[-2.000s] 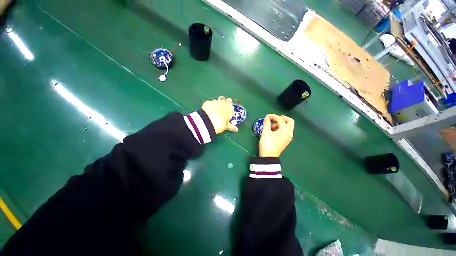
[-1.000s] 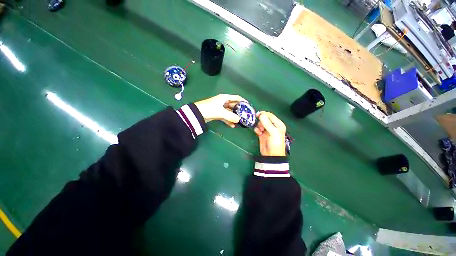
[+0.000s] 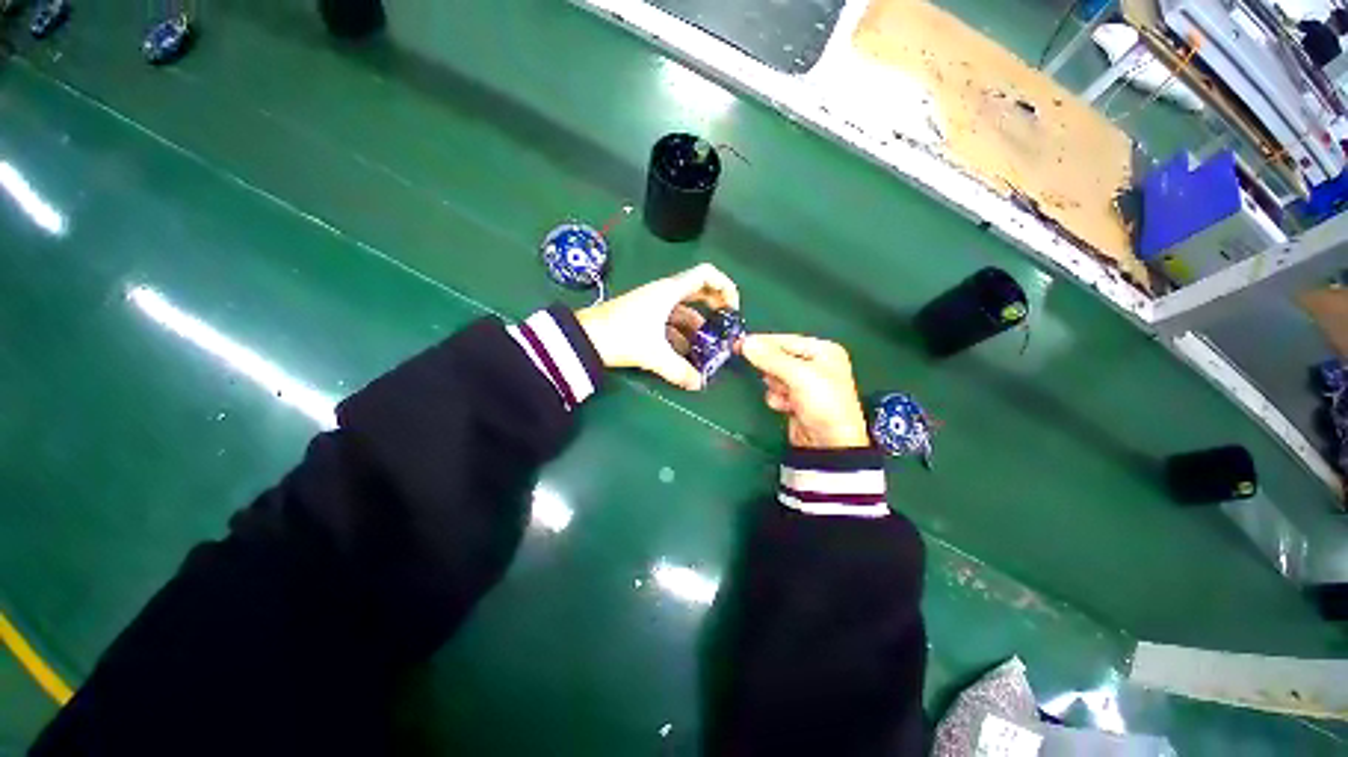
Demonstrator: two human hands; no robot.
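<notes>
My left hand (image 3: 661, 328) holds a round blue and white circuit board (image 3: 716, 342) by its edge, tilted above the green belt. My right hand (image 3: 810, 382) has its thumb and fingertips pinched at the board's right edge; what they grip, perhaps a lead wire, is too small to tell. A second round board (image 3: 575, 256) lies on the belt left of my hands, with a red wire and a white plug. A third board (image 3: 899, 425) lies just right of my right hand. A black cylindrical housing (image 3: 682, 188) stands beyond my hands.
More black housings lie along the belt (image 3: 370, 222), one at right (image 3: 973, 312) and one farther right (image 3: 1212, 473). Other boards (image 3: 167, 39) are at the far left. A grainy grey bag (image 3: 988, 713) is at the bottom right. A blue and white box (image 3: 1205, 216) stands beyond the belt's pale edge.
The housings and loose boards have shifted rightward in view. The held board was raised and is now tilted more. The board by my right hand, earlier mostly hidden, now shows fully.
</notes>
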